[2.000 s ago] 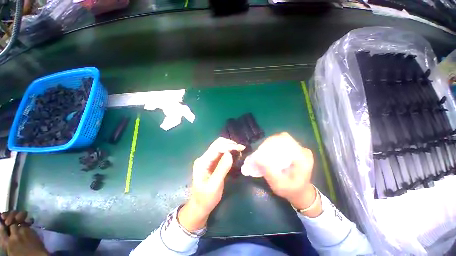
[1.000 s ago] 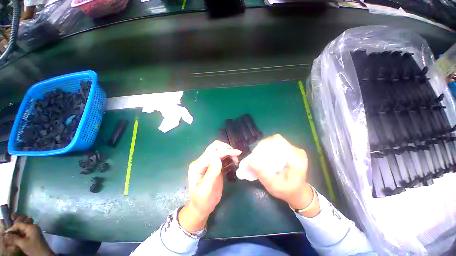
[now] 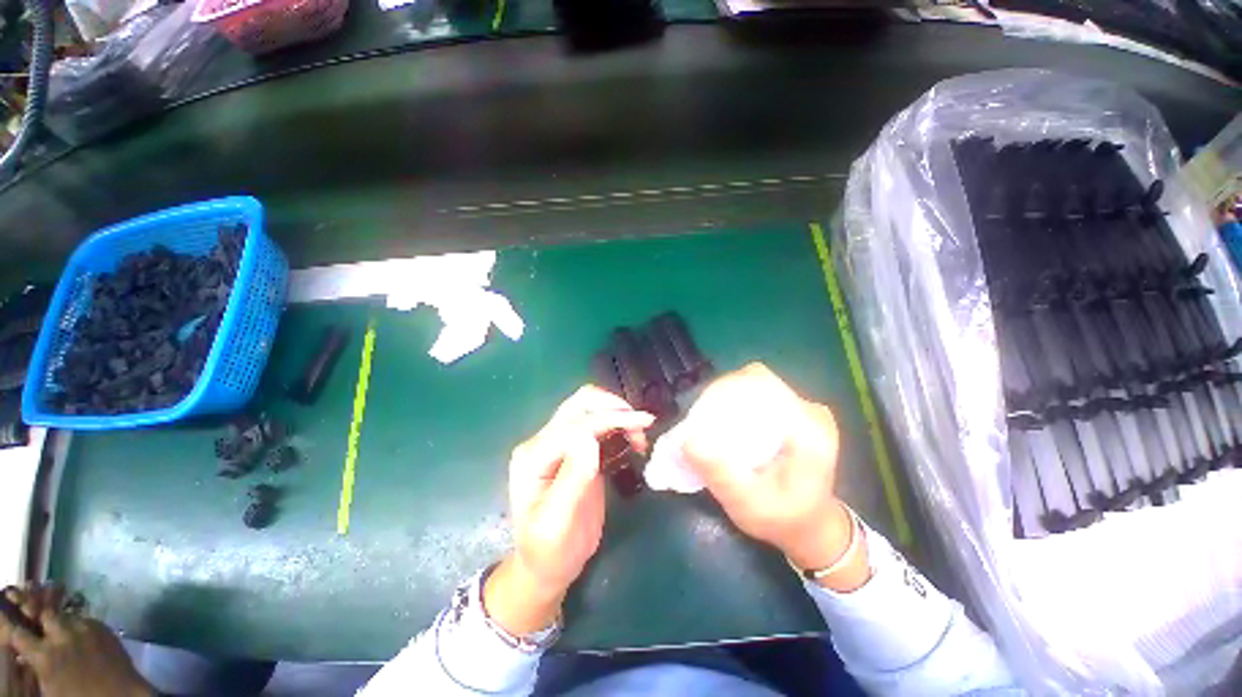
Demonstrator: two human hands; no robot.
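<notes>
My left hand (image 3: 561,479) is closed on a small black piece (image 3: 616,447), held between thumb and fingers in front of me. My right hand (image 3: 766,456) is closed around a white squeeze bottle (image 3: 669,463); its tip points left at the piece, and most of it is hidden or overexposed. Several black housings (image 3: 658,353) lie side by side on the green bench just beyond my hands, their near ends partly hidden by them. A loose pile of small black end pieces (image 3: 245,445) lies left of the left yellow line.
A blue basket (image 3: 255,316) of black parts stands at left, with a dark bar (image 3: 319,364) beside it. White tissue (image 3: 470,327) lies behind. A plastic-lined tray (image 3: 925,341) with rows of black parts stands at right. Another person's hand (image 3: 75,651) shows at lower left.
My hands have shifted slightly left and stay close together over the piece. The other person's hand at lower left has moved. The pale dashed line on the belt behind extends further left.
</notes>
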